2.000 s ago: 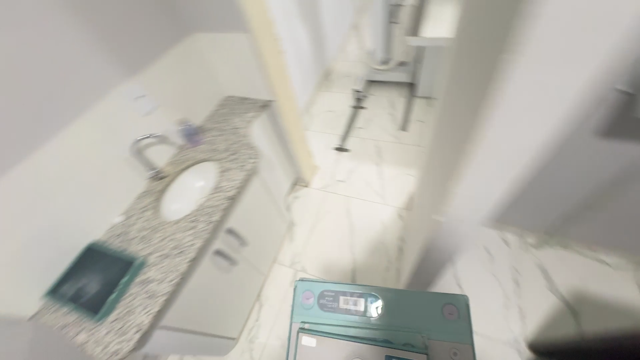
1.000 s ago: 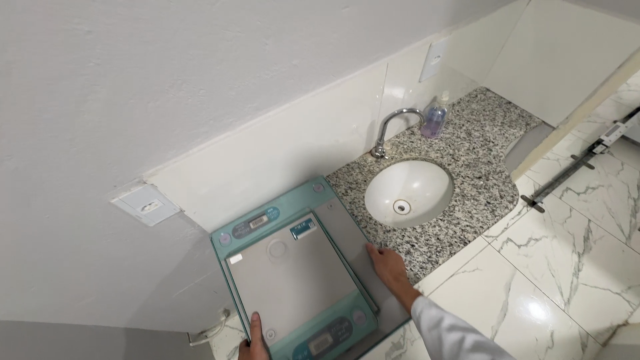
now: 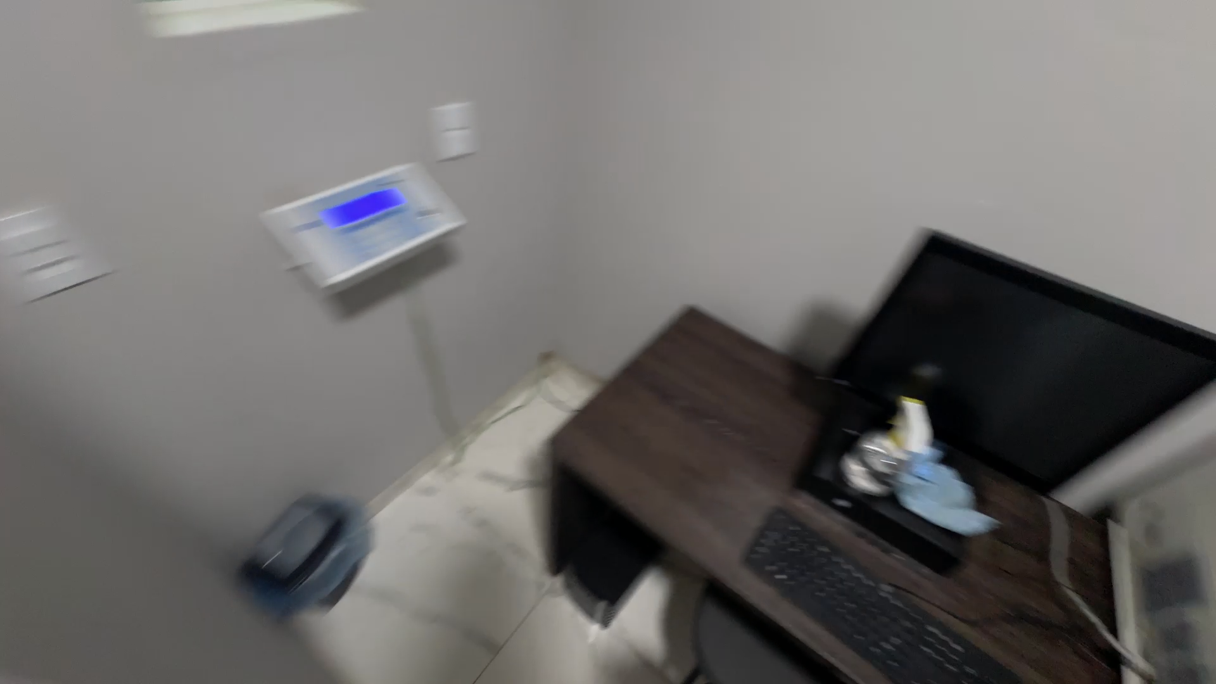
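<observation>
Neither of my hands shows in the head view, so what they hold or touch cannot be told. A dark wood desk (image 3: 703, 418) stands at the lower right, bearing a black monitor (image 3: 1035, 351) and a black keyboard (image 3: 864, 608). On a black box (image 3: 893, 532) by the monitor lie a crumpled light blue cloth or glove (image 3: 940, 494), a shiny round item (image 3: 872, 464) and a small white-and-yellow item (image 3: 912, 426). A white panel with a lit blue display (image 3: 366, 226) is mounted on the grey wall. The view is blurred.
A dark lidded bin (image 3: 304, 551) stands on the pale floor at the lower left. Wall switch plates (image 3: 454, 130) are near the panel and at the far left (image 3: 49, 255). A dark chair (image 3: 750, 636) is partly under the desk. A cable (image 3: 1073, 579) runs over the desk's right side.
The view has swung away from the granite sink counter to a desk and wall panel. My hands, at the green-framed scales one second ago, are out of sight, as are the scales.
</observation>
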